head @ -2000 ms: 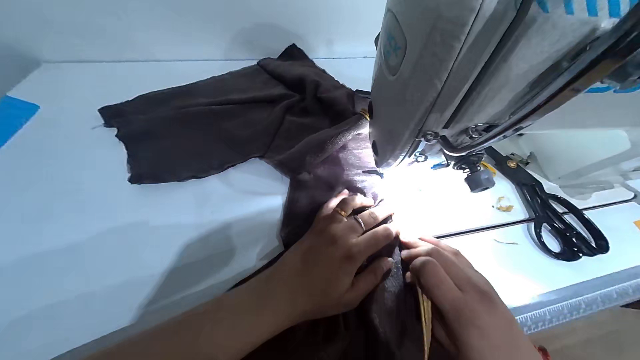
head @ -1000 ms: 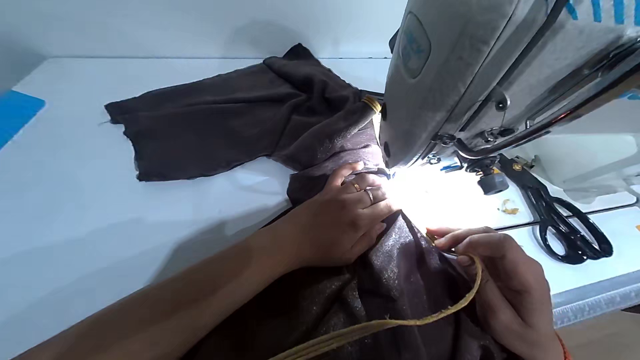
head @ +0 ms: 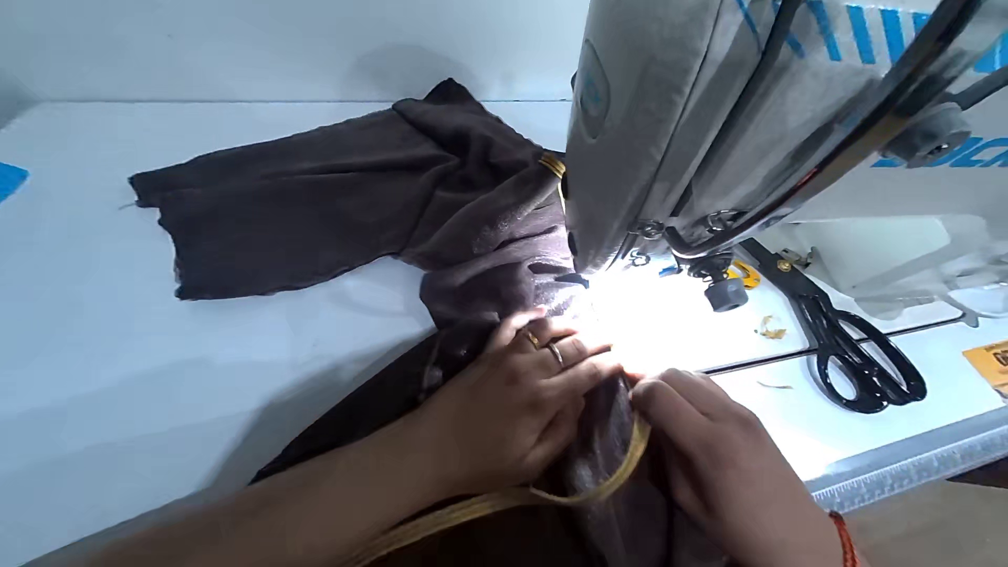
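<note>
A dark brown garment (head: 299, 205) with a sleeve spread to the left lies on the white table, its edge running under the head of a sewing machine (head: 654, 118). My left hand (head: 535, 386), with two rings, presses flat on the cloth just in front of the lit needle area, holding nothing between its fingers. Close beside it on the right, my right hand (head: 709, 441) pinches a golden trim (head: 630, 465) at the garment's edge. The trim curves down and left beneath my left wrist. Glare hides the needle and presser foot.
Black-handled scissors (head: 862, 354) lie right of the needle area, beside thread scraps (head: 772, 329). A clear ruler (head: 913, 465) runs along the front edge, an orange card (head: 988, 366) near it. A blue piece (head: 11, 181) is at the far left. The wall stands behind.
My right hand has moved in toward the needle area, beside my left hand. The loop of golden trim that hung out to the right now curves between the hands.
</note>
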